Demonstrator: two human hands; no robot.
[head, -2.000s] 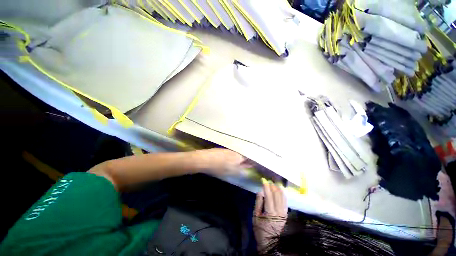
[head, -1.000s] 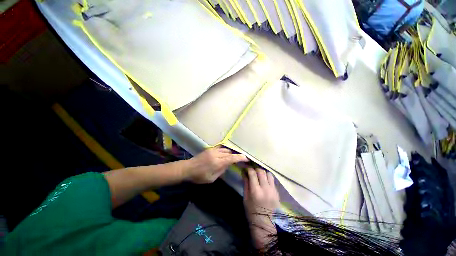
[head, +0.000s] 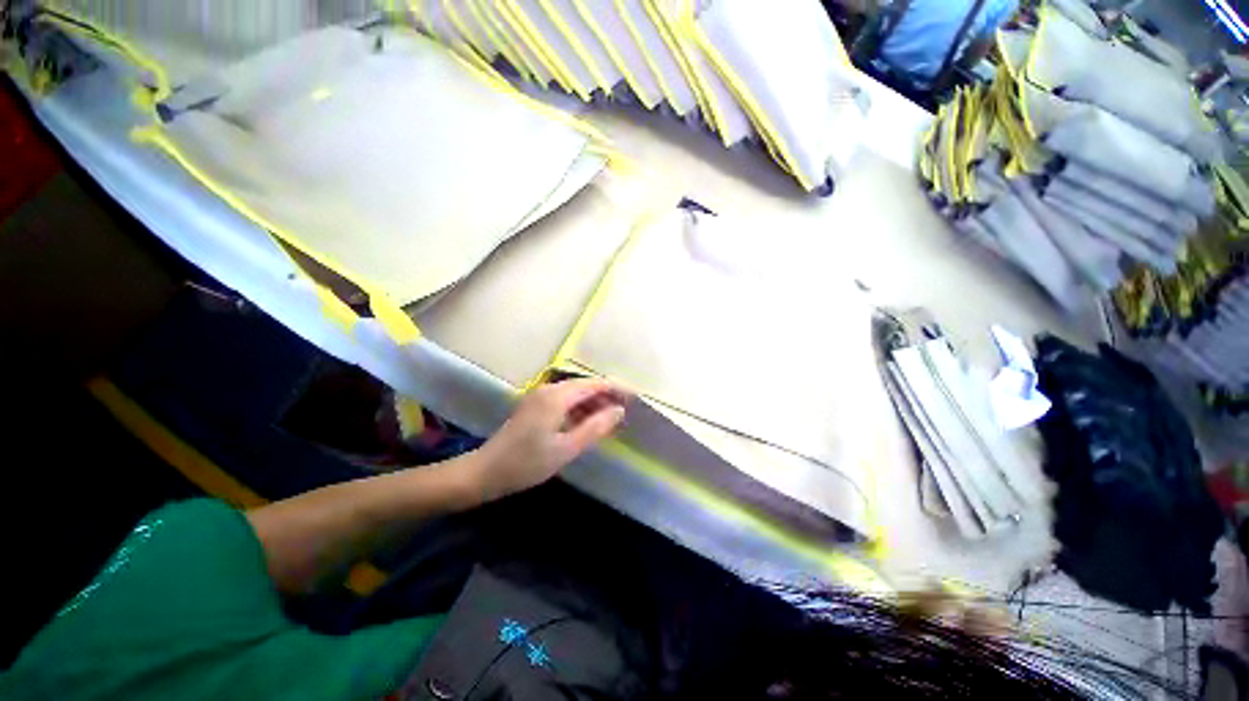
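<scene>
A light grey bag panel (head: pixel 740 329) with yellow side edges lies in front of me. Its near edge gapes, showing a darker inner layer (head: pixel 740 473) along the table edge. My left hand (head: pixel 555 431) is at the panel's near left corner, fingers curled and slightly apart, with no cloth visibly pinched between them. A blurred skin-toned patch behind dark hair at the lower right may be my right hand (head: pixel 945 607); its fingers cannot be made out.
Flat panels (head: pixel 384 164) lie at the left. A fanned row of panels (head: pixel 753 82) is at the far side, folded stacks (head: pixel 1096 164) far right. Slim grey strips (head: pixel 959 431), a crumpled white scrap (head: pixel 1015 379) and a shiny black heap (head: pixel 1130 473) lie right of the work.
My right hand has left the near edge beside my left hand. My left hand stays near the left corner, its fingers lifted from the edge. The panel's near opening gapes wider. The view has shifted.
</scene>
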